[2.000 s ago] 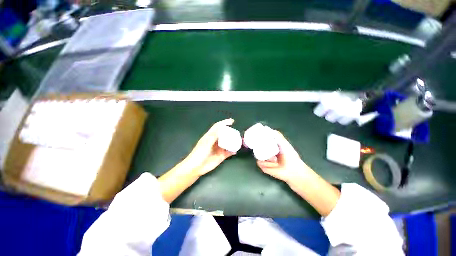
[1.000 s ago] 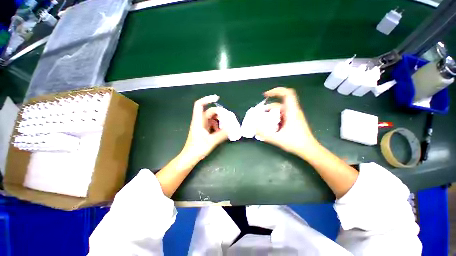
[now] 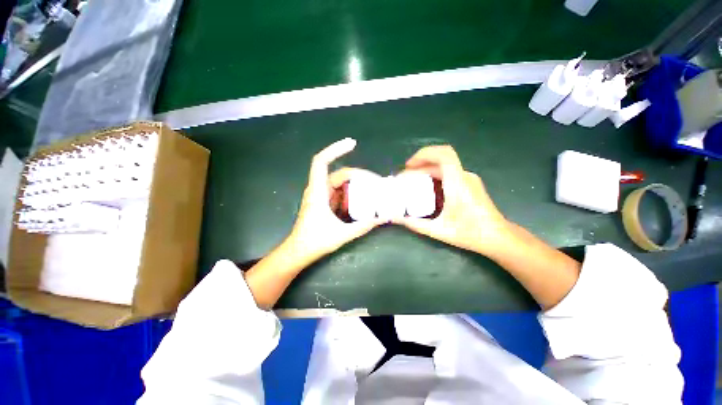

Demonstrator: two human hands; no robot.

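White dropper bottles (image 3: 391, 197) are held side by side between my two hands, above the bench in front of me. Their nozzles cannot be made out and the exact number is unclear. My left hand (image 3: 323, 204) grips them from the left, its index finger raised. My right hand (image 3: 459, 198) grips them from the right. The open brown carton (image 3: 176, 213) stands at the left, with rows of upright bottles (image 3: 87, 170) in its far part and a few lying in front of them. White liner (image 3: 91, 265) shows in its near part.
Set-aside bottles (image 3: 576, 99) lie at the right by the metal rail (image 3: 348, 96). Near them are a blue tray (image 3: 663, 99), a white pad (image 3: 587, 182), a red-orange tool (image 3: 632, 177), a tape roll (image 3: 631, 217) and a black pen (image 3: 697, 198). A plastic-wrapped stack (image 3: 111, 63) lies behind the carton.
My hands have brought the bottles together into one row; earlier they were in separate groups and tilted. The view has shifted downward, so the conveyor and bench items sit higher in the picture.
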